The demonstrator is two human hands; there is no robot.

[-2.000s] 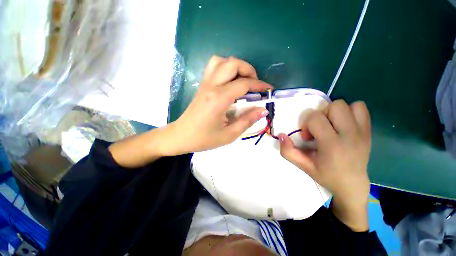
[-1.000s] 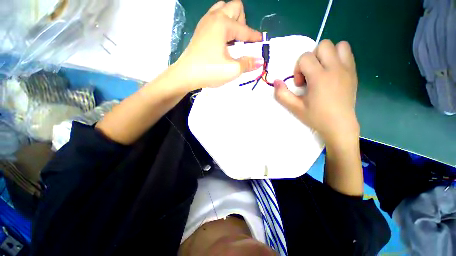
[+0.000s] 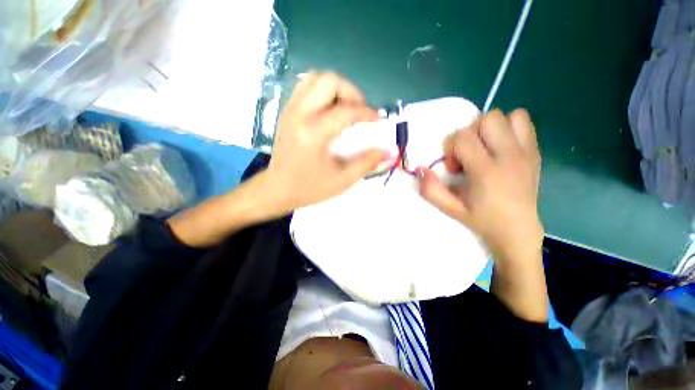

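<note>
A white six-sided plastic housing (image 3: pixel 381 236) lies at the bench's front edge, against my body. Near its far rim a small black connector (image 3: pixel 401 133) shows, with thin red and dark wires (image 3: pixel 400 161) spreading from its near end. My left hand (image 3: pixel 324 148), blurred, is over the housing's left side, thumb near the wires; whether its fingers hold anything is hidden. My right hand (image 3: pixel 480 175) is on the right, thumb and fingers pinching a dark wire that runs to the connector.
A green bench top (image 3: pixel 587 91) lies beyond, crossed by a white cord (image 3: pixel 509 57). A clear plastic bag (image 3: pixel 46 68) and a white sheet (image 3: pixel 213 76) are at left, wrapped bundles (image 3: pixel 148 179) below. A stack of greyish layers (image 3: pixel 667 114) stands at right.
The view has shifted. My left fingers have moved off the black connector toward the left, leaving it uncovered. My right hand keeps its pinch on the wire.
</note>
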